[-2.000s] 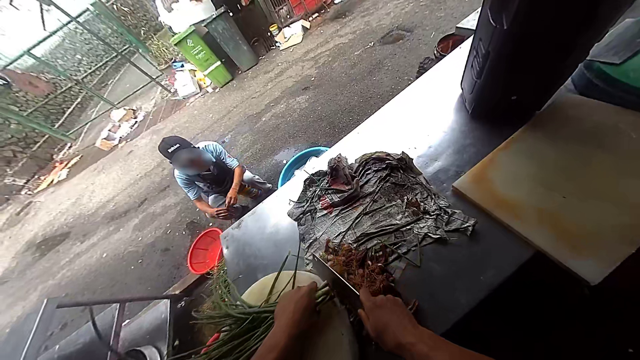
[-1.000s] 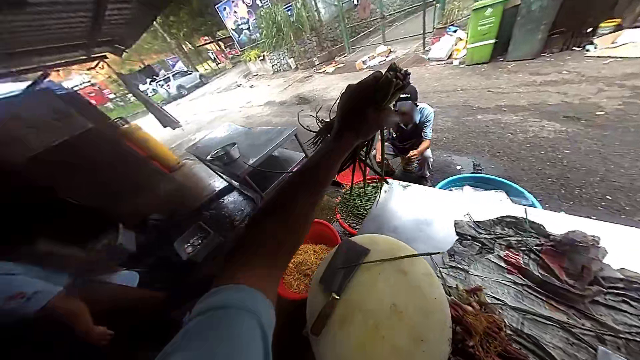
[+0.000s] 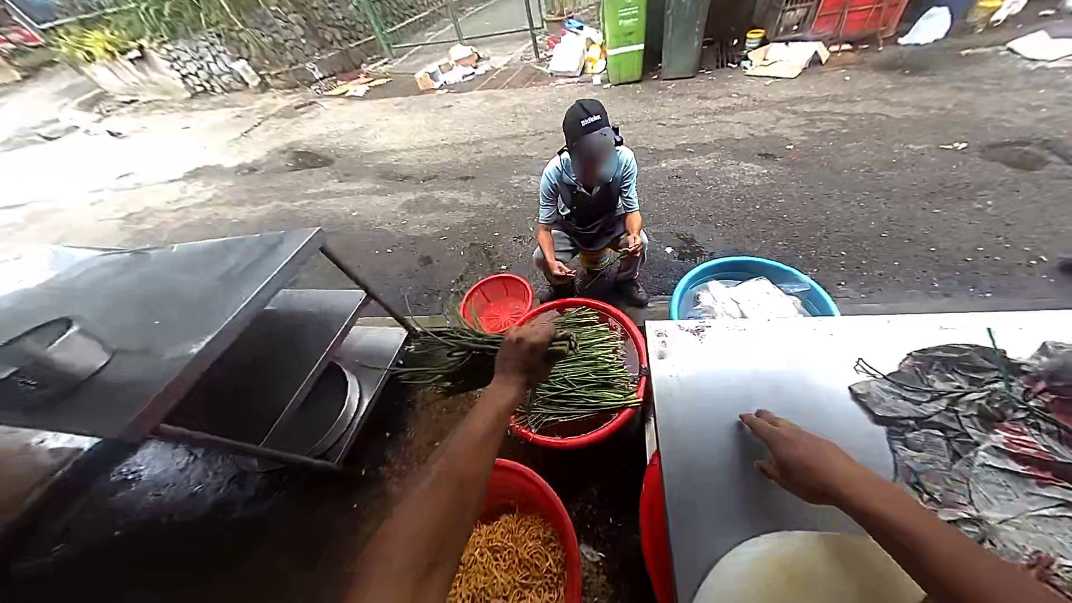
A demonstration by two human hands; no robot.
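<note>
My left hand grips a bunch of long green vegetable stalks, their thin ends hanging out to the left. It is above the left part of a red basin, where many similar green stalks lie. My right hand is over the stainless-steel tabletop with fingers spread, holding nothing; whether it touches the metal I cannot tell. Below it is a round pale chopping board, partly out of view. Crumpled grey plastic sheeting lies on the table to the right.
A person in a cap crouches beyond the basin, near a small red basket. A blue tub holds white plastic bags. Nearer stands a red tub of yellowish strands. A metal table with lower shelves is at the left.
My left hand has lowered the stalks from a raised position to over the red basin. My right hand has come into view over the metal tabletop. The view has swung to the right.
</note>
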